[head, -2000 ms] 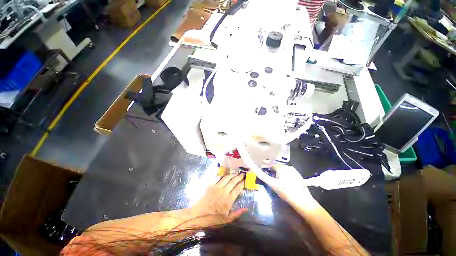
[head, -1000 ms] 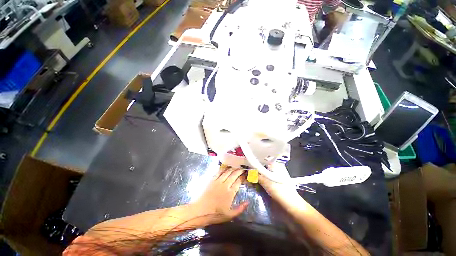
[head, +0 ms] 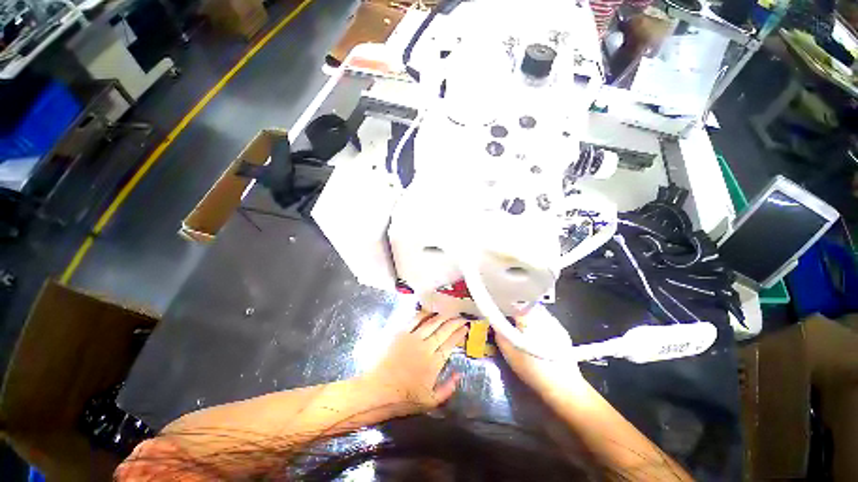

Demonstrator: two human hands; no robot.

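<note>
The white sewing machine head [head: 470, 188] stands in front of me, overexposed, with a red mark low on its front. A yellow block [head: 477, 339] sits under it, between my hands. My left hand [head: 419, 358] lies palm down left of the block, fingertips at the needle area, thumb spread toward me. My right hand [head: 536, 344] reaches in right of the block, its fingers partly hidden by the white lamp arm and machine head. A small dark piece shows beside the block; whether either hand grips it cannot be told.
The lamp paddle [head: 659, 343] crosses right of my right hand. A heap of black straps [head: 659, 259] lies right of the machine, black webbing [head: 287, 174] at the left. The control panel [head: 779, 231] tilts at the right edge. Open cardboard boxes stand left [head: 71, 353] and right [head: 776, 395].
The view has shifted slightly, moving the machine a little right in the picture. The yellow block looks darker than before. My hands stay close to the needle area, with small finger shifts.
</note>
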